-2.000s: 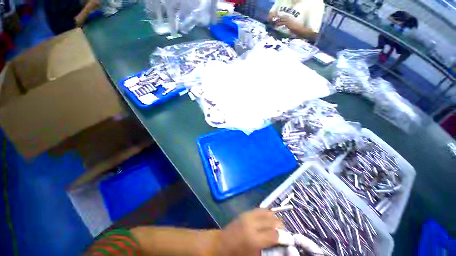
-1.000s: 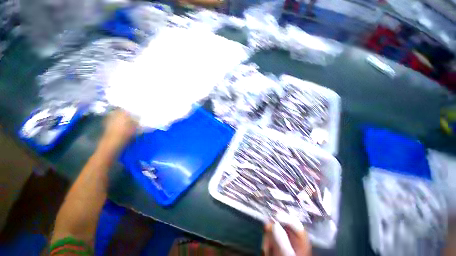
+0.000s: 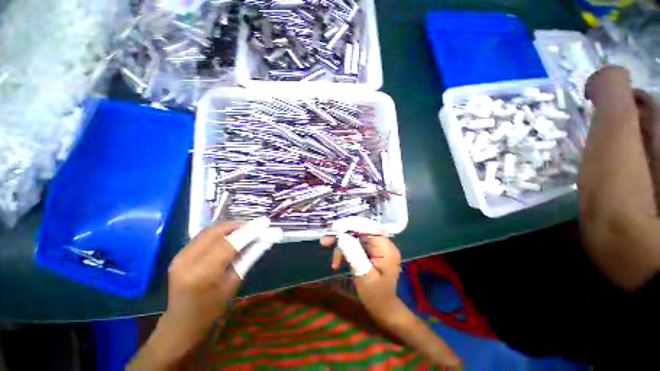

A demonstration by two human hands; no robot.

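Slim silver tubes with thin rods (image 3: 289, 152) fill the nearest white tray (image 3: 400, 156). My left hand (image 3: 210, 262), with white finger cots, is at the tray's front left edge, fingertips close together; whether they pinch a part cannot be told. My right hand (image 3: 370, 262), also with white cots, is at the front right edge, its thumb and finger closed on what looks like a thin dark rod, partly hidden by the fingers. The hands are apart.
A blue tray (image 3: 119, 174) with a few slivers lies left. Behind are bagged metal parts (image 3: 177, 51) and another white tray (image 3: 373, 43). At right are a blue tray (image 3: 481, 47), a tray of white parts (image 3: 463, 170) and another person's arm (image 3: 615, 181).
My left hand has moved from beside the pale sheet to the near tray's front edge. My right hand remains at that edge. The view has swung right and closer over the trays.
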